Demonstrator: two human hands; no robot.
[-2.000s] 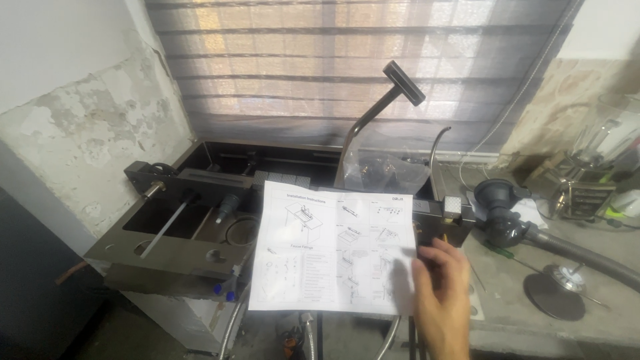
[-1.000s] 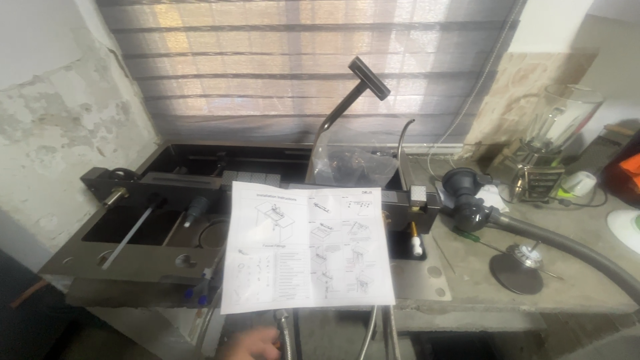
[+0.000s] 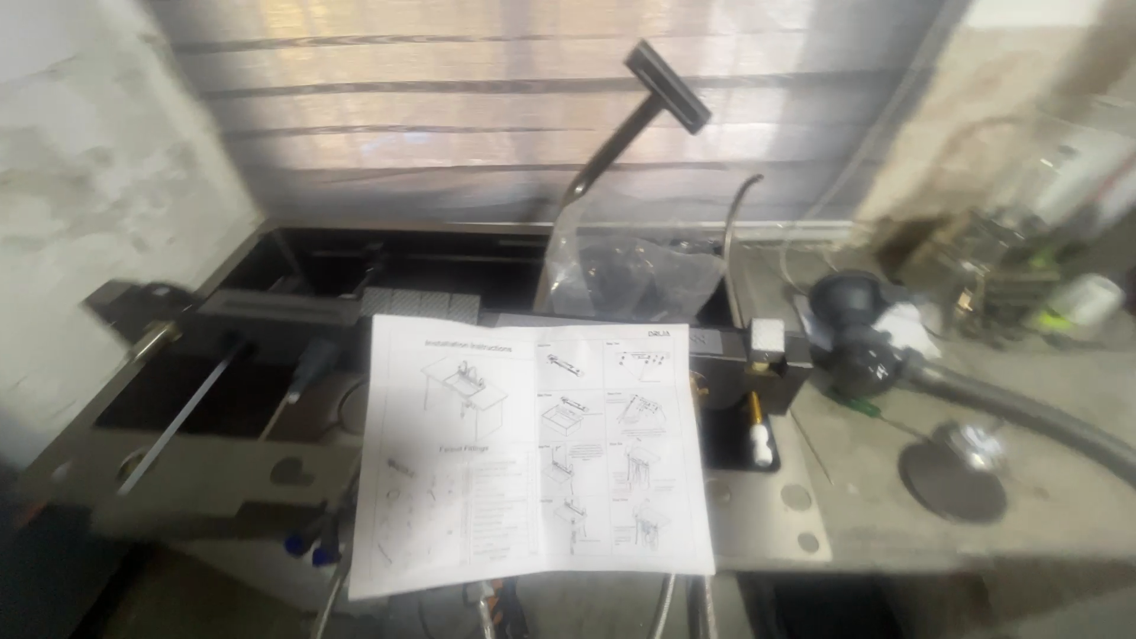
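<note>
Neither of my hands shows in the head view now. An unfolded paper instruction sheet (image 3: 532,461) with line drawings stands in front of a dark sink unit, its face toward me; what supports it is hidden. Behind the sheet, a black faucet body (image 3: 790,373) lies across the sink (image 3: 799,524). A dark T-ended spout (image 3: 621,146) rises from a clear plastic bag (image 3: 639,275) in the basin. Braided hoses (image 3: 701,608) hang below the sheet.
Right of the sink, a black drain fitting (image 3: 852,337) with a grey corrugated hose (image 3: 1021,408) lies on the concrete counter (image 3: 1065,524). A round strainer part (image 3: 976,444) sits near it. A blurred glass blender (image 3: 1003,240) stands farther back. Window blinds (image 3: 444,106) hang behind.
Two seconds ago a hand was at the sheet's right edge; one second ago a hand showed below the sheet. No hand is visible now. The view has shifted.
</note>
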